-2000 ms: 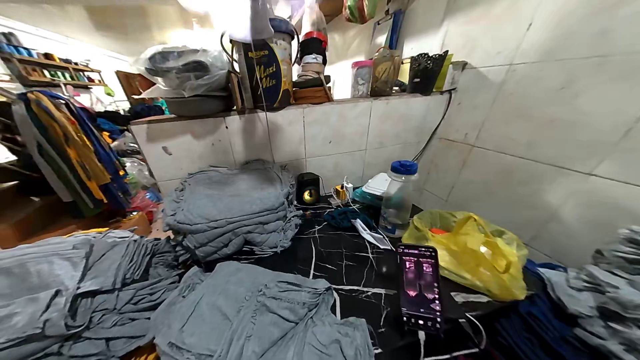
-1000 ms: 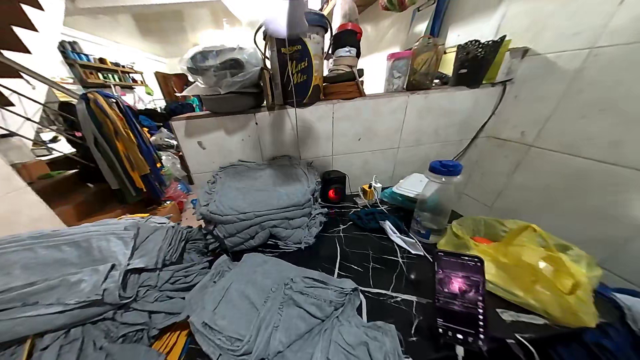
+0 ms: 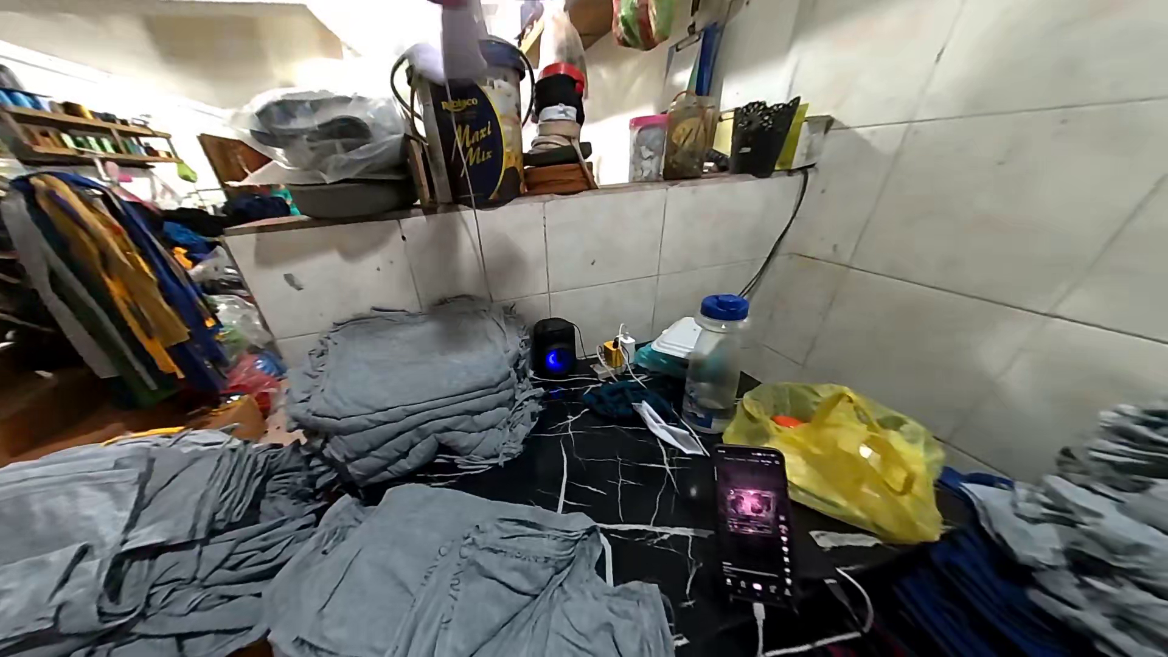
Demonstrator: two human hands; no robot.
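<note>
Neither of my hands shows in the head view. A grey cloth garment (image 3: 474, 575) with a gathered part lies spread at the front middle of the black marble-patterned table (image 3: 584, 474). Behind it stands a stack of folded grey cloth pieces (image 3: 411, 374) with frayed edges. More grey garments (image 3: 164, 538) are piled at the left front. A smartphone (image 3: 754, 525) with a lit screen stands tilted to the right of the spread garment, a white cable at its lower end. A small black speaker (image 3: 554, 347) glows blue beside the stack.
A clear plastic bottle with a blue lid (image 3: 716, 365) and a yellow plastic bag (image 3: 835, 456) stand at the right. Blue and grey cloth piles (image 3: 1058, 557) lie at the far right. A tiled wall (image 3: 602, 246) with a ledge holding a bucket (image 3: 479, 128) and jars closes off the back.
The view has swung right and back left. The speaker's light has gone from yellowish to red to blue, and the picture on the phone screen has changed.
</note>
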